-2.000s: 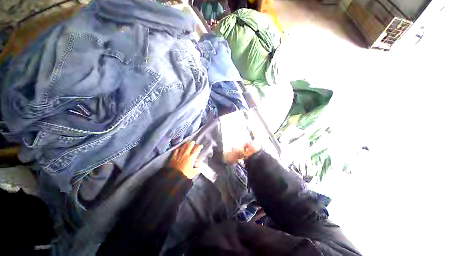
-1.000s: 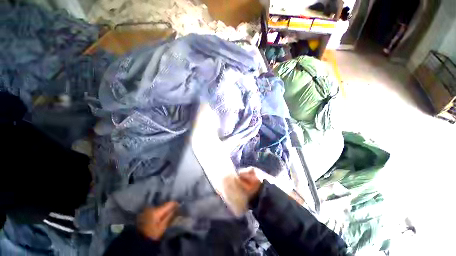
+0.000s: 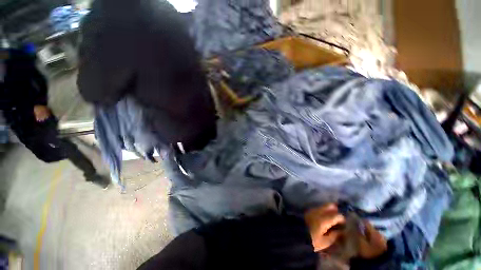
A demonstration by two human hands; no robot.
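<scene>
A large heap of blue-grey denim garments [image 3: 337,132] with pale stitched seams fills the view in front of me. My left hand [image 3: 324,227] is at the heap's near edge, fingers curled, in a dark sleeve. My right hand [image 3: 372,242] is close to its right, blurred and partly cut off by the bottom edge. Greyish-brown cloth [image 3: 345,242] shows between the hands. Blur hides how each hand grips it.
A person in dark clothes [image 3: 147,68] stands close at the heap's left side. Another person [image 3: 31,105] is at far left. A yellow-brown cart [image 3: 300,51] with denim stands behind. A green sack [image 3: 456,227] is at right, a yellow floor line [image 3: 46,216] at left.
The view has swung left, bringing the dark-clad person and floor into sight. My hands have come close together, and the pale cloth stretched between them is no longer spread out.
</scene>
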